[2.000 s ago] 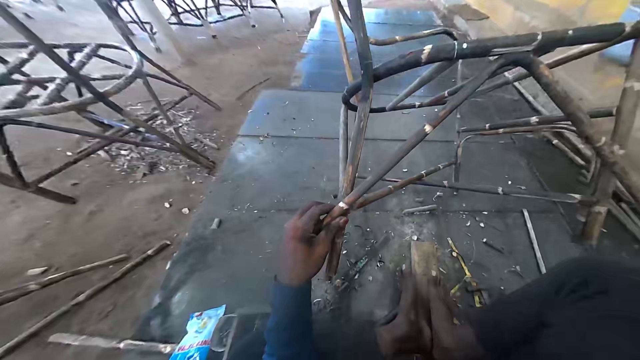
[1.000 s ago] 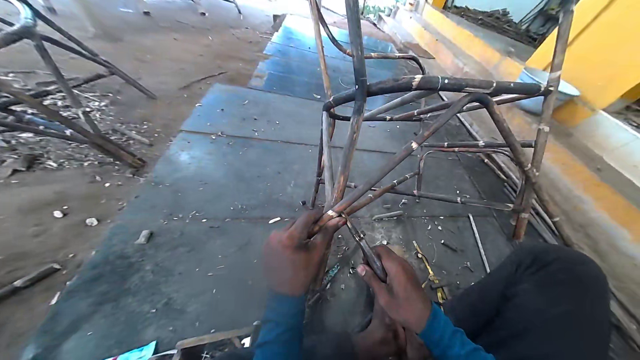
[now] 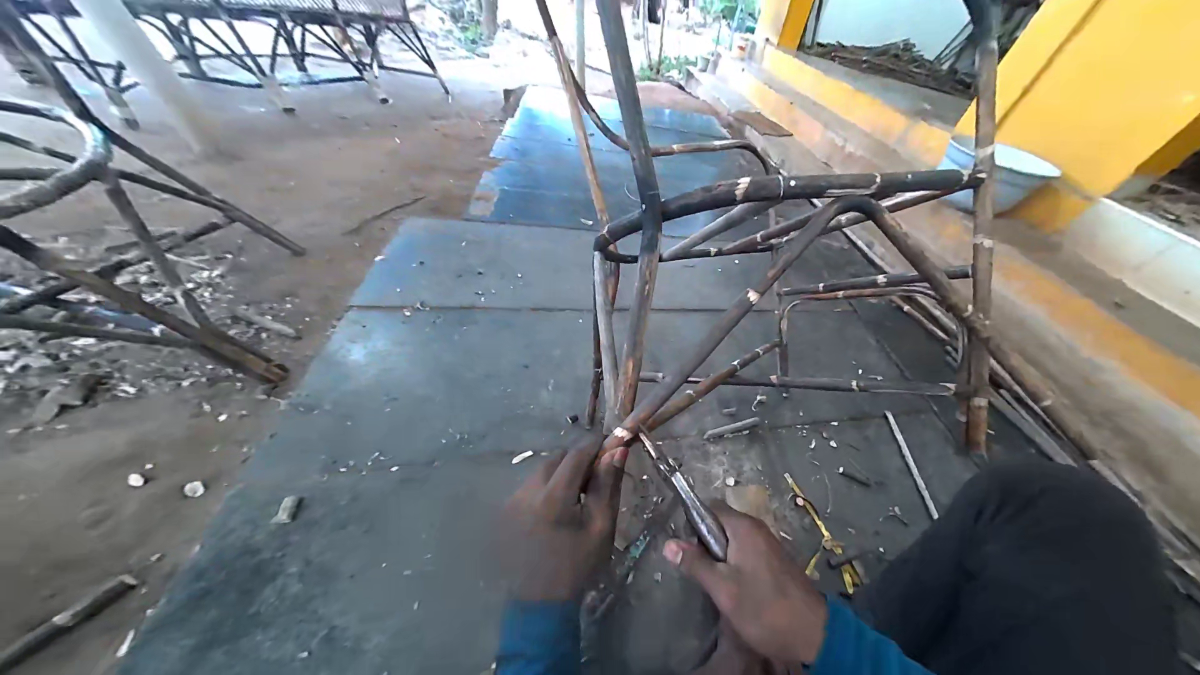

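Note:
A frame of bent and straight cane poles (image 3: 708,347) stands on the dark slab floor in front of me. My left hand (image 3: 567,516) grips the joint low on the frame where several poles meet. In my right hand (image 3: 750,572) is a narrow metal hand tool (image 3: 698,516) with a dark, rounded handle; its tip touches or nearly touches that joint, just right of my left fingers. Its exact kind cannot be told. Part of a foot shows below my hands.
Another cane frame (image 3: 141,272) stands at the left among wood chips. A yellow-handled tool (image 3: 825,534) and a thin stick (image 3: 909,464) lie right of my hands. A pale blue basin (image 3: 1003,173) rests on the step by the yellow wall. My bent knee (image 3: 1031,572) is at the lower right.
Two seconds ago my right hand was low by the floor; it has come up to the joint with the metal tool in it. My left hand stays at the joint. The view has shifted.

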